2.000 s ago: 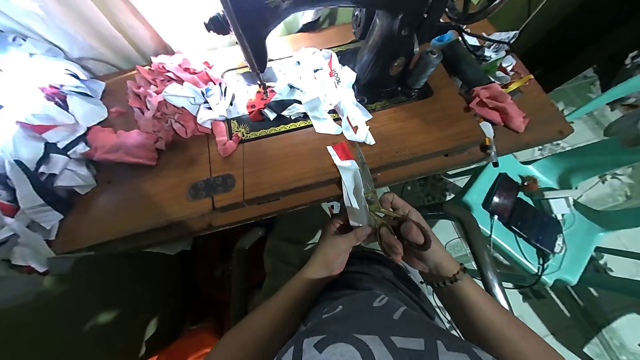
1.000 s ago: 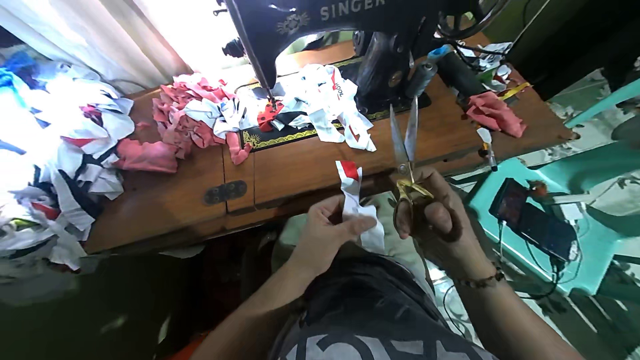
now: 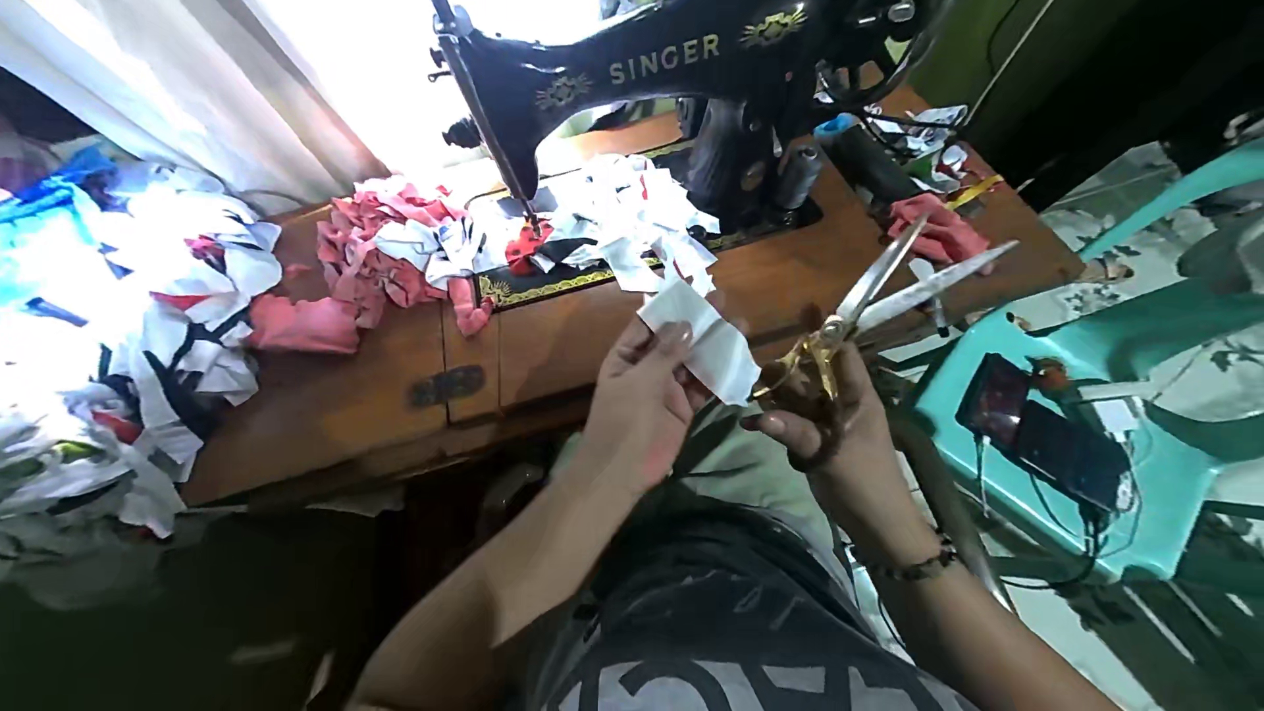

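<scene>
My left hand [image 3: 647, 395] pinches a white fabric piece [image 3: 706, 341] between thumb and fingers, just over the front edge of the wooden sewing table [image 3: 553, 351]. To its right, my right hand [image 3: 829, 405] has its fingers through the gold handles of a pair of scissors [image 3: 839, 331]. The blades are spread apart and point up and to the right, away from the cloth. Behind my hands stands a black Singer sewing machine [image 3: 632, 64], with white fabric scraps [image 3: 642, 217] and a red piece [image 3: 526, 247] around its needle area.
Pink fabric scraps [image 3: 380, 257] lie left of the machine, beside a large heap of white cloth [image 3: 197, 286]. At the right are a thread spool [image 3: 798, 178], a pink cloth [image 3: 938, 229] and a green plastic chair [image 3: 1175, 504] bearing a dark phone [image 3: 1071, 456] and cables.
Two seconds ago the scissors were at the red-and-white strip; they have since moved away to the right, blades spread. My left hand has raised and turned the fabric.
</scene>
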